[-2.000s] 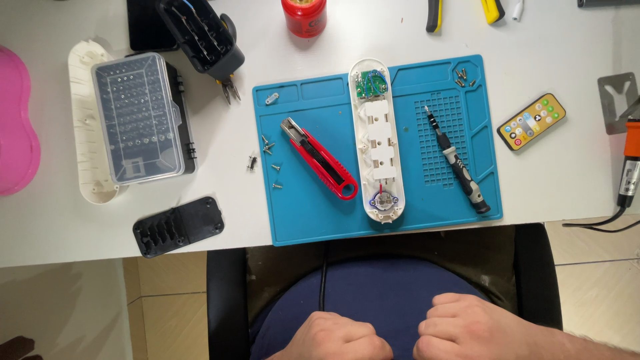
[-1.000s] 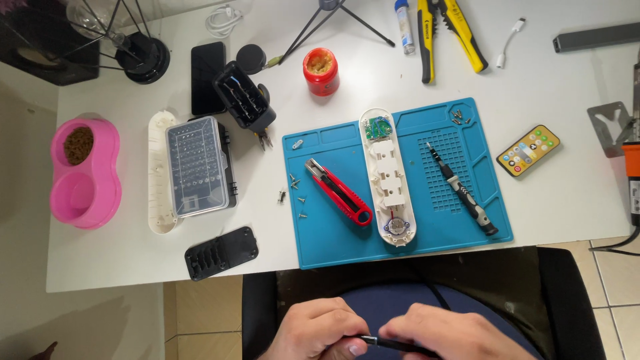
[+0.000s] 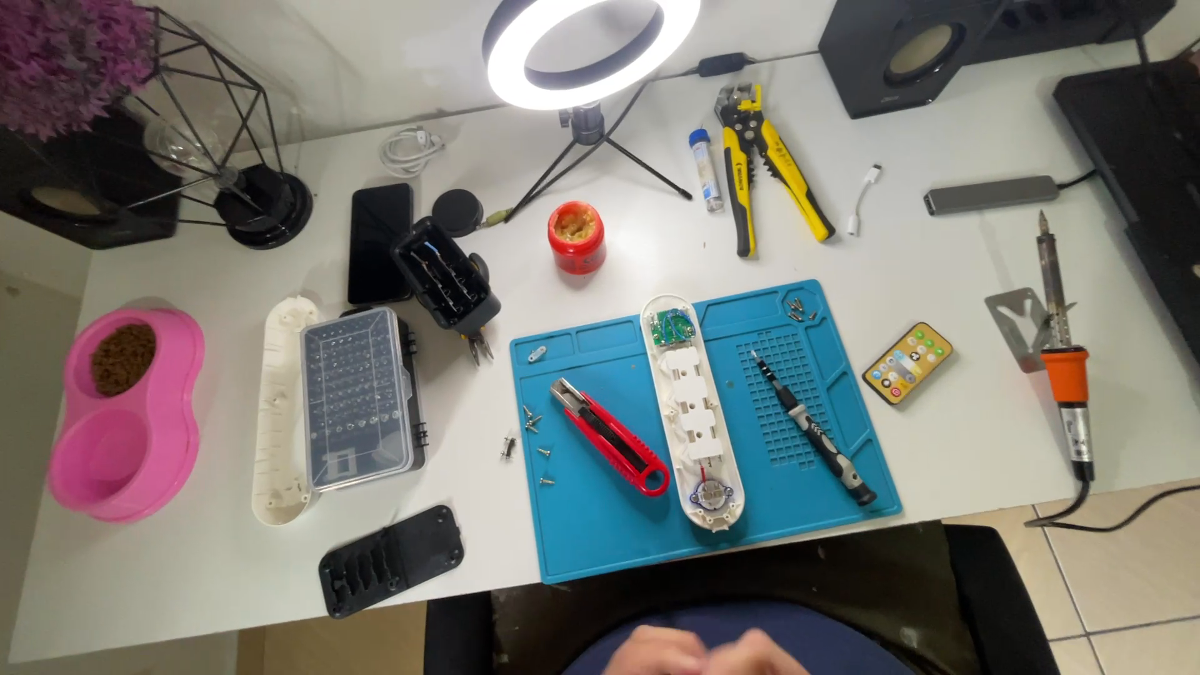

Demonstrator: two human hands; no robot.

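Observation:
My left hand (image 3: 654, 651) and my right hand (image 3: 756, 653) are close together at the bottom edge, blurred and partly cut off, below the desk; what they hold, if anything, cannot be made out. Nearest to them, a teal silicone work mat (image 3: 600, 553) lies on the desk. On it rest a red utility knife (image 3: 614, 441), a long white plastic housing (image 3: 724, 511) with a green circuit board (image 3: 671, 327), and a precision screwdriver (image 3: 814, 431). Small screws (image 3: 797, 309) lie in the mat's top right corner, others (image 3: 532, 419) near its left side.
Left are a clear-lidded case (image 3: 361, 403), a white cover (image 3: 272, 450), a black plastic part (image 3: 392, 561) and a pink pet bowl (image 3: 103, 464). Behind stand a red jar (image 3: 577, 239), wire strippers (image 3: 778, 169) and a ring light (image 3: 587, 122). Right are a phone (image 3: 907, 364) and soldering iron (image 3: 1067, 375).
The view has shifted, showing more of the desk's back. One second ago a thin dark object showed between my hands; now my hands are lower in view and closer together.

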